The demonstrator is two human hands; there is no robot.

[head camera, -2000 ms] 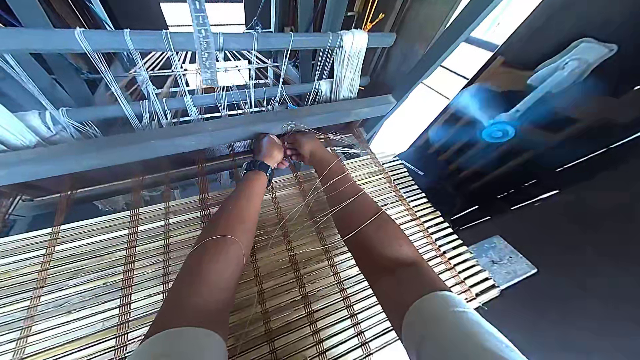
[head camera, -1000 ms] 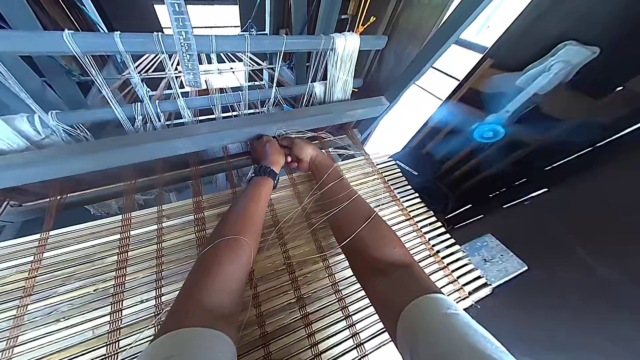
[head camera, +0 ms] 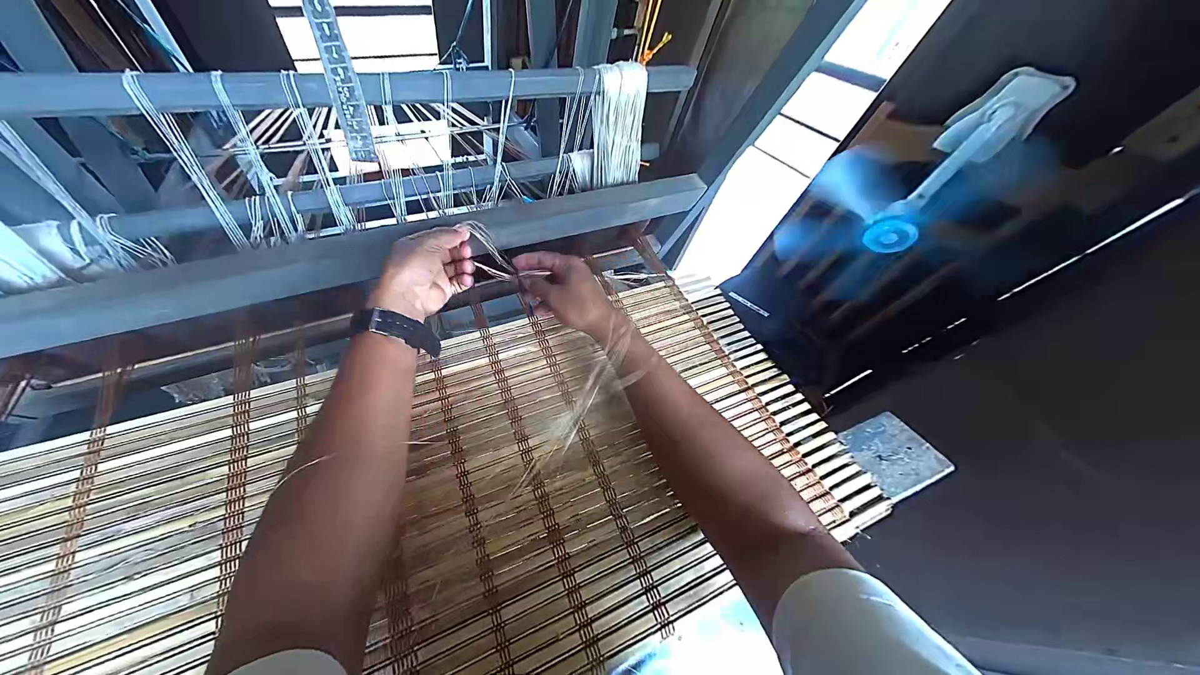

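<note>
My left hand [head camera: 429, 270], with a dark wristwatch [head camera: 401, 330] on its wrist, grips one part of a bundle of thin pale fibres [head camera: 492, 255]. The fingers of my right hand [head camera: 567, 289] pinch the same bundle a short way to the right. Loose ends of it hang blurred over my right forearm. Both hands are in front of the grey beam [head camera: 581, 208] of a loom, above the far edge of a woven mat of pale slats [head camera: 600, 525] bound by brown warp threads [head camera: 553, 525].
White string heddles [head camera: 619, 127] hang from a grey upper bar [head camera: 525, 84] behind the beam. A marked metal ruler [head camera: 342, 84] stands among them. At the right a blue fan [head camera: 889, 234] spins, and a grey square slab [head camera: 895, 455] lies beside the mat's right edge.
My hands were close together at the fibres and are now a little apart, with the bundle stretched between them. The long loose fibres over my right forearm have swung.
</note>
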